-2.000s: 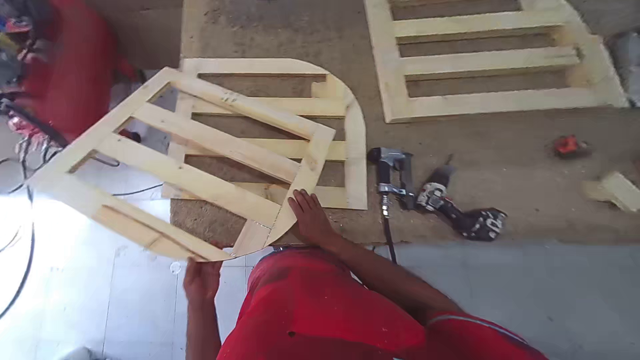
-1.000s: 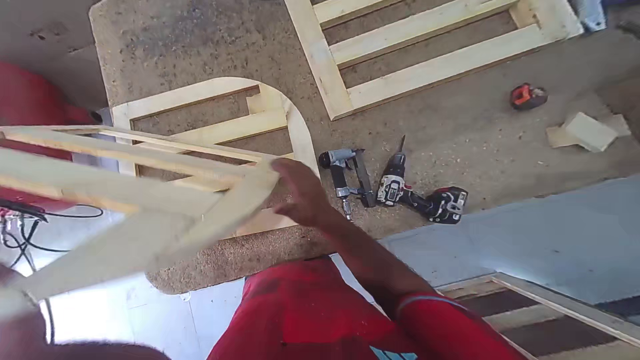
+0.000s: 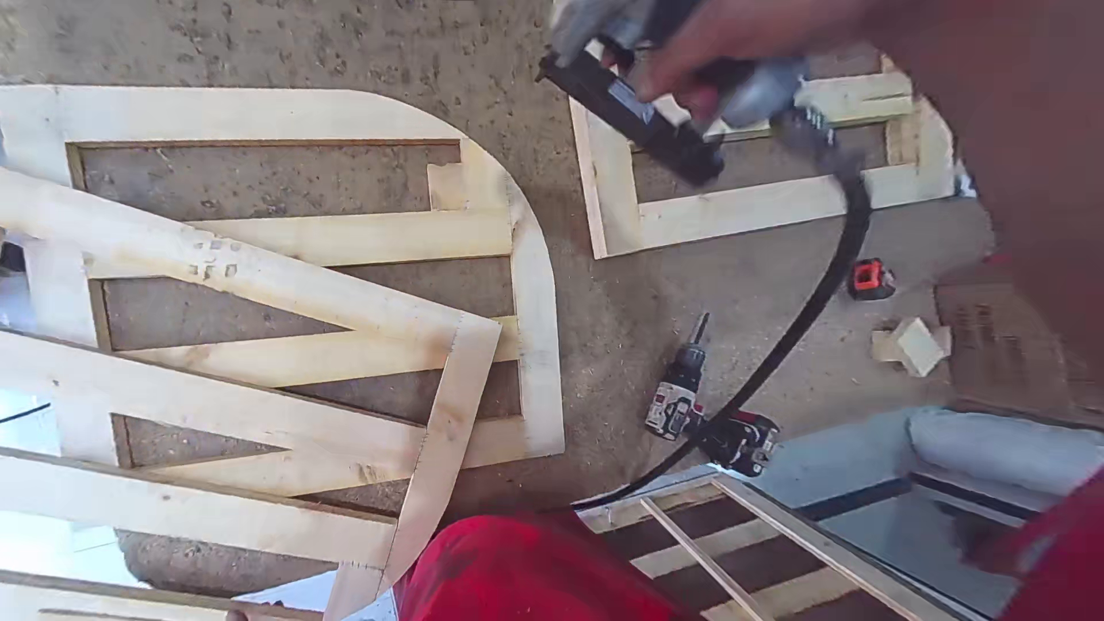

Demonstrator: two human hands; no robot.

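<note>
My right hand [image 3: 690,73], blurred, is closed around a pneumatic nail or staple gun [image 3: 634,116] at the top, above the workbench. A black air hose [image 3: 811,319] hangs from its handle and curves down left. Only fingertips of my left hand [image 3: 259,611] show at the bottom edge, on the lower rail of a slatted wooden frame [image 3: 328,293]. That frame lies tilted over a second, round-cornered wooden frame [image 3: 539,319] on the bench. The near end of the tilted frame meets my red clothing.
A cordless drill [image 3: 677,397] lies on the workbench [image 3: 604,345], the hose crossing it. Another slatted frame [image 3: 742,211] is at upper right. An orange and black tool [image 3: 871,279], wood offcuts [image 3: 916,347] and cardboard [image 3: 992,345] lie right. A further frame [image 3: 776,517] stands below the bench edge.
My right hand has left the tilted frame and lifted the pneumatic gun, which lay beside the drill. The tilted frame now rests across the round-cornered one. The view has moved nearer the bench.
</note>
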